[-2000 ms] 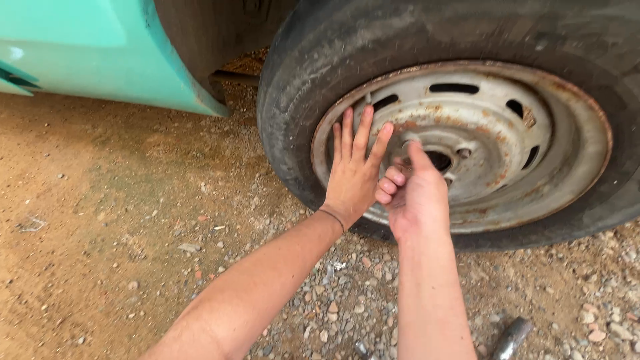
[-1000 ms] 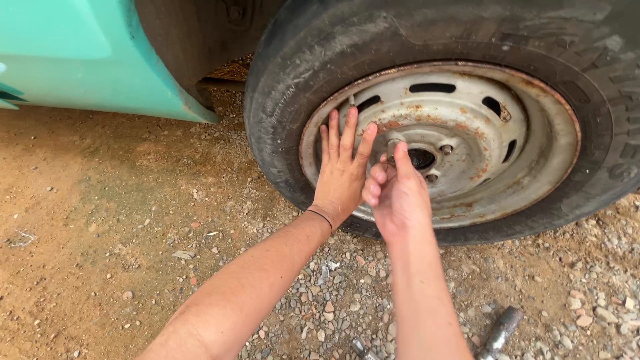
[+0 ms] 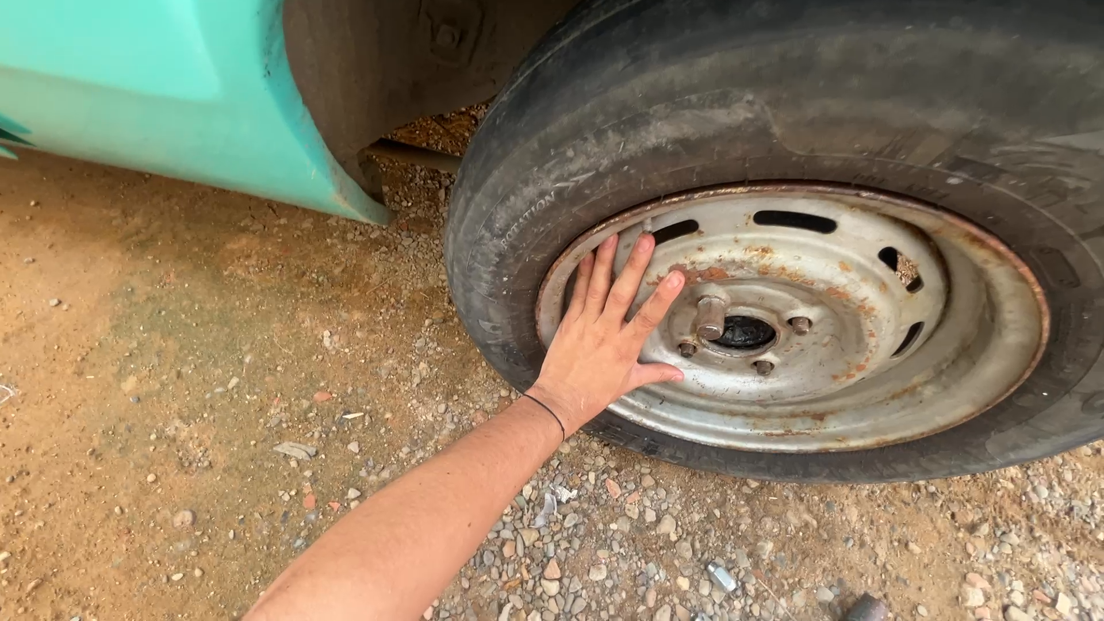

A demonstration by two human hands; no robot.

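Note:
My left hand (image 3: 608, 341) lies with spread fingers against the left side of a rusty steel wheel rim (image 3: 828, 423), and a thin dark band circles its wrist. My right hand is out of view. Right of my left fingertips, a long lug nut (image 3: 711, 317) sits on the upper left stud. Other wheel studs (image 3: 799, 325) stick out bare around the dark centre hole (image 3: 744, 333). The black rubber tire (image 3: 535, 185) surrounds the rim and stands upright on the ground.
A turquoise body panel (image 3: 181, 95) of the vehicle hangs at the upper left, beside the dark wheel well (image 3: 388, 69). On the gravel (image 3: 604, 535) below the tire lie a loose metal lug nut (image 3: 721, 577) and, at the bottom edge, the end of a dark metal object (image 3: 866, 608).
My right hand has left the lug nut at the wheel's hub and gone out of view. My left hand stays spread on the rim.

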